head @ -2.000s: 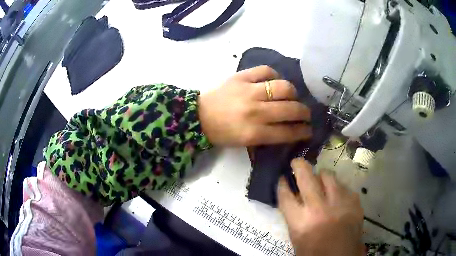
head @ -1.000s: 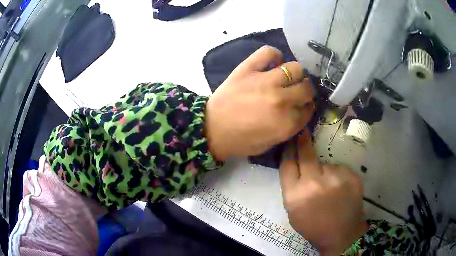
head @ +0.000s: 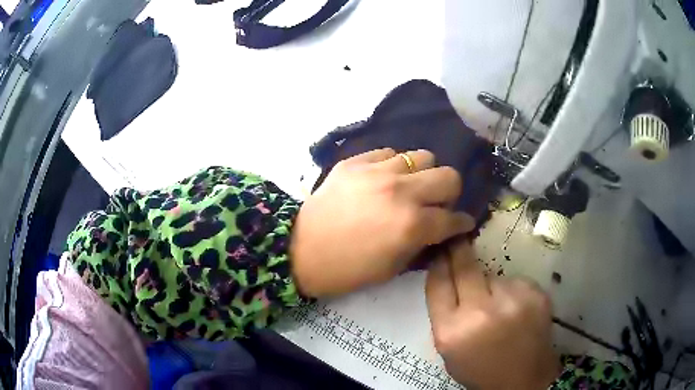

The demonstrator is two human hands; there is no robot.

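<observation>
A dark fabric panel lies on the white table with its right edge at the presser foot. A narrow dark band sticks out at its left side. My left hand, with a ring, lies over the panel, its fingers bent on the fabric. My right hand is lower right, its fingertips on the fabric's lower edge beside my left fingers. What lies under the fingers is hidden.
The pale sewing machine head fills the upper right. Dark spare panels lie at the far left, and a black zipper band beyond my hands. Black snips lie at lower right. A ruler scale runs along the front edge.
The panel has turned under my hands; its rounded end now points away, and the band shows at its left. My left hand has moved slightly nearer and left. My right hand has shifted slightly nearer.
</observation>
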